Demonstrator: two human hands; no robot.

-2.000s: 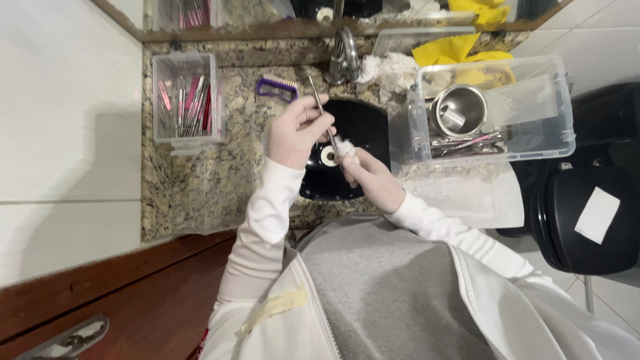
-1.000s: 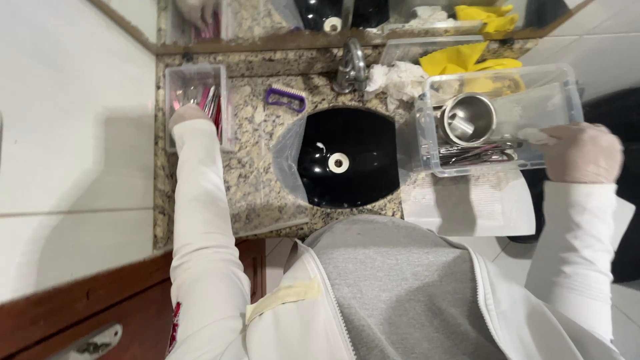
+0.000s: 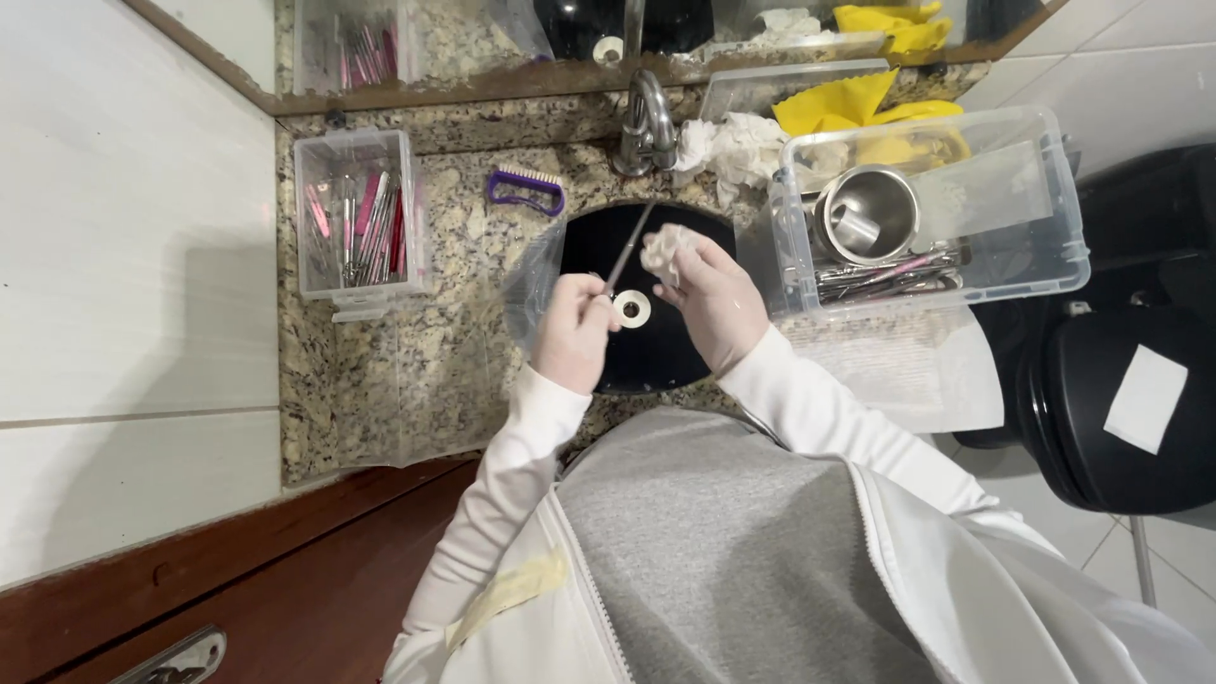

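Observation:
Over the black sink basin (image 3: pixel 655 356), my left hand (image 3: pixel 575 332) holds a slender metal tool (image 3: pixel 631 249) that points up and to the right. My right hand (image 3: pixel 717 304) pinches a crumpled white wad (image 3: pixel 668 252), tissue or cotton, close to the tool's tip but apart from it. A clear plastic bin (image 3: pixel 418 275) at the left holds pink, red and metal tools (image 3: pixel 375 228). In the larger clear bin (image 3: pixel 1026 285) at the right are a steel cup (image 3: pixel 872 214) and several metal tools (image 3: pixel 893 275).
A purple-handled brush (image 3: pixel 525 190) lies on the granite counter (image 3: pixel 418 380). The faucet (image 3: pixel 649 123) stands behind the basin, beside crumpled white paper (image 3: pixel 741 147) and a yellow cloth (image 3: pixel 836 103). A white paper sheet (image 3: pixel 921 370) lies before the right bin. A black toilet (image 3: pixel 1083 418) is at the right.
Both hands have come from the two bins back over the basin. My left hand now holds a metal tool, and my right hand holds the white wad.

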